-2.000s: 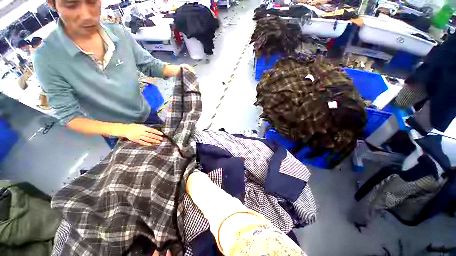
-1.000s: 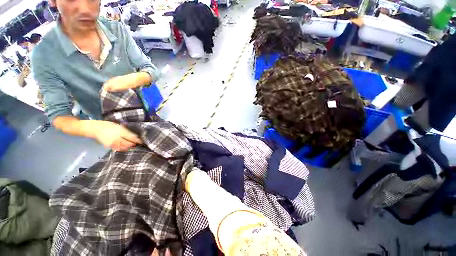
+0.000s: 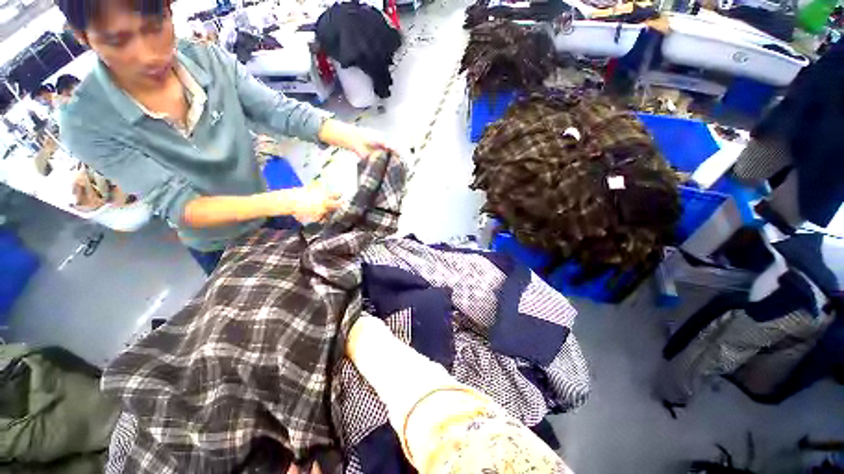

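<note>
A grey-black plaid garment with white lines lies spread over a heap of navy and small-check garments. My right hand meets the plaid garment's right edge; its fingers are hidden by the cloth, so its grip cannot be told. My forearm runs up from the bottom right. My left hand shows only as a few fingertips at the bottom edge, against the plaid cloth; its grip cannot be told. A person opposite holds the upper end of the plaid garment raised in both hands.
An olive-green garment heap lies at lower left. A large brown plaid bundle sits on blue bins behind the heap. Navy and checked garments hang low at right. A floor aisle with striped tape runs away beyond the heap.
The person opposite lowered the plaid part, then raised it again to the right, now gripping it with both hands closer together. My right arm has stayed nearly still.
</note>
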